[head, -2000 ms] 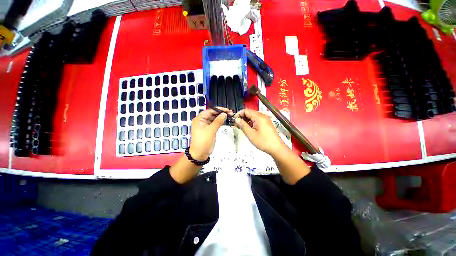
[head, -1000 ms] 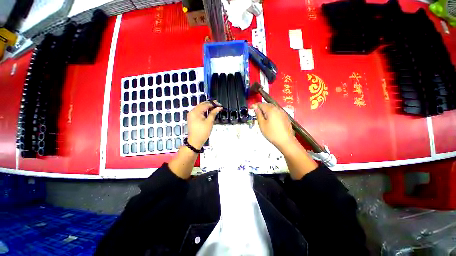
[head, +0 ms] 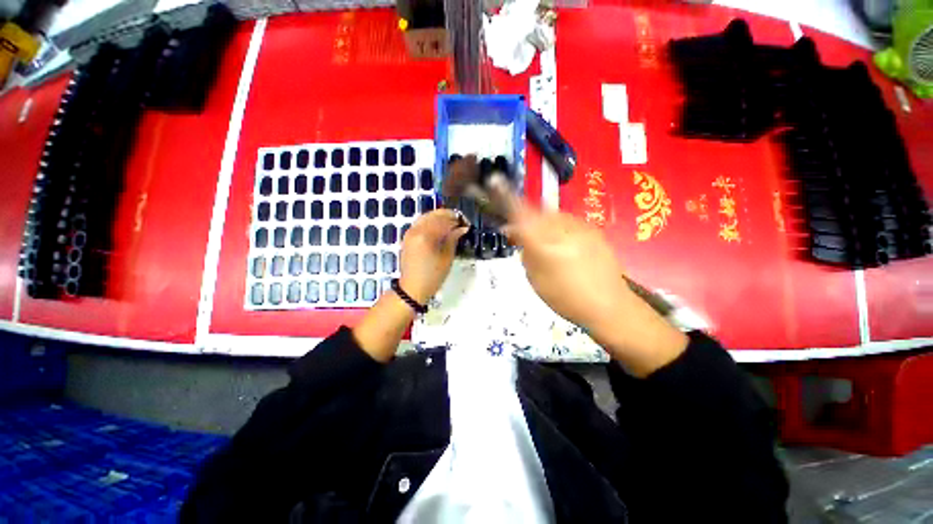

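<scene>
My right hand (head: 578, 268), blurred, grips the hammer (head: 465, 178). The dark head is above the tubes and the handle runs back under my hand to the right. The black oval tubes (head: 489, 242) lie side by side, far ends in the blue plastic bin (head: 483, 103), open ends towards me. The hammer partly covers them. My left hand (head: 428, 256) is at the leftmost tube's near end, fingertips pinched on a small dark end piece (head: 460, 218). Whether the piece is inside the tube is unclear.
Left of the bin lies the parts tray (head: 299, 224) with rows of dark ovals. A dark handheld tool (head: 550, 146) lies right of the bin. Tube stacks stand at far left (head: 87, 184) and far right (head: 818, 154). A metal post (head: 468, 46) and white rag (head: 515, 39) are behind.
My right hand has picked up the hammer from the bench on the right and brought its head over the tubes. My left hand has moved slightly inward at the left tube's end.
</scene>
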